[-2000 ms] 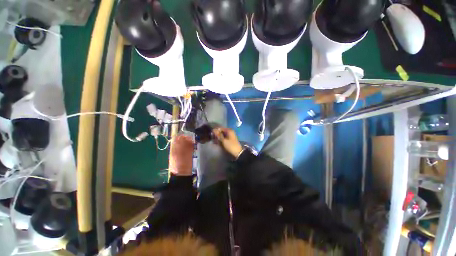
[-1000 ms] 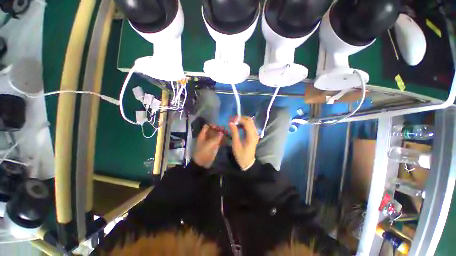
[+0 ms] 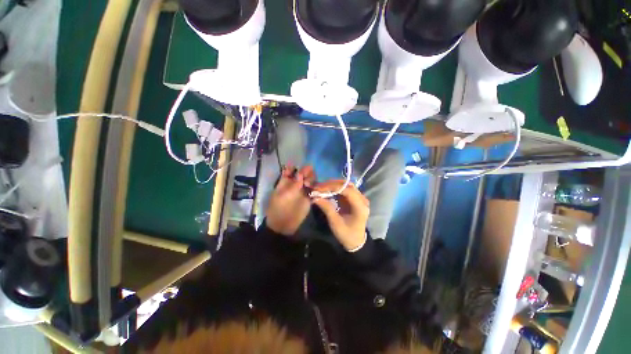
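My left hand [image 3: 287, 205] is at lap level, fingers pinched on the small end of a thin dark cable [image 3: 278, 153] that runs up to the bench edge. My right hand [image 3: 347, 213] is beside it, fingers on the end of a white pigtail cable [image 3: 349, 153]. This cable hangs from the round white base of the second camera from the left [image 3: 324, 95]. The two cable ends are close together between my fingertips; whether they are joined cannot be told. Several black-and-white cameras stand in a row at the bench edge.
Test leads with white blocks [image 3: 200, 135] hang at the bench edge, left of my knees. A white mouse [image 3: 582, 69] lies on a black mat at the right. More cameras are at the far left past curved yellow rails [image 3: 97, 145]. Plastic bottles [image 3: 569, 228] are on a shelf at lower right.
My right hand has taken the white pigtail cable's end down to my left hand, so the cable now curves. Earlier my left hand lay lower left, beside a dark part. The view has shifted slightly.
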